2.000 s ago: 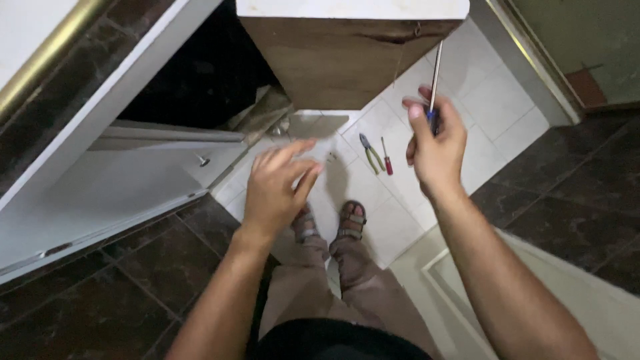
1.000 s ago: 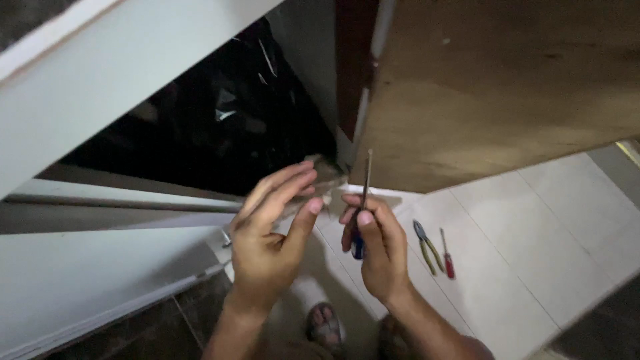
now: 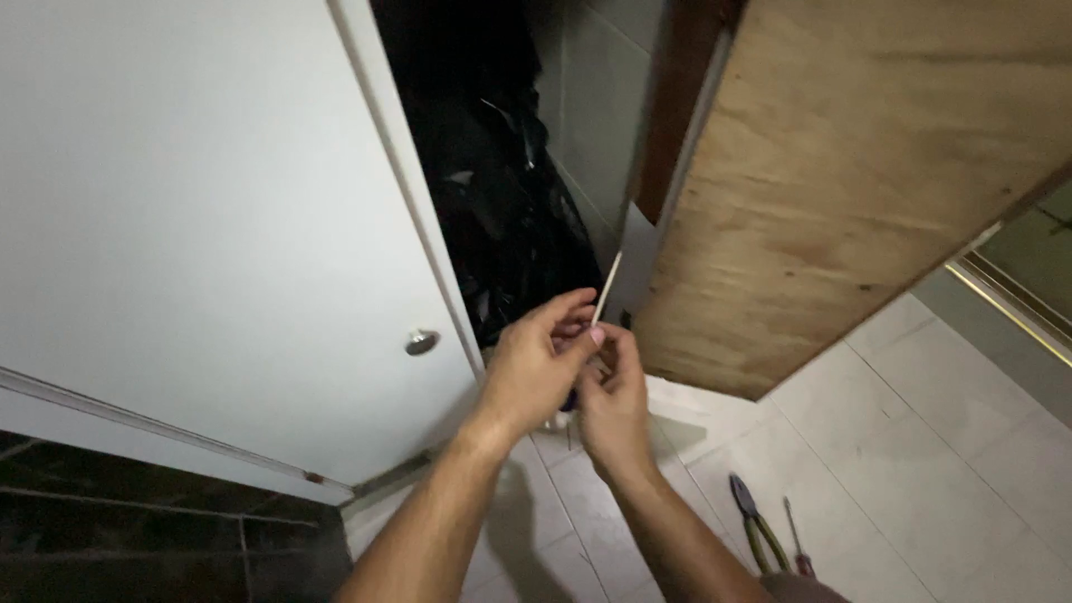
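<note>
A screwdriver point(image 3: 606, 289) with a blue handle points up and away between my hands, its metal shaft in plain sight. My right hand point(image 3: 615, 394) is closed around its handle, most of which is hidden by the fingers. My left hand point(image 3: 540, 356) meets the right one at the base of the shaft, thumb and fingers against the tool; whether it grips it too cannot be told. Both hands are near the lower end of a bare plywood panel point(image 3: 837, 193) and in front of a dark opening with black plastic point(image 3: 502, 201).
At the left stands a white cabinet door point(image 3: 209, 209) with a round metal knob point(image 3: 421, 342). On the pale tiled floor point(image 3: 854, 444) lie pliers point(image 3: 755, 523) with yellow-green handles and a red-handled screwdriver point(image 3: 798, 536). A brass-coloured edge strip point(image 3: 1009, 314) runs at the right.
My hands were apart and have come together at the blue-handled screwdriver. The view has moved closer to the opening, and the white door now fills the left side.
</note>
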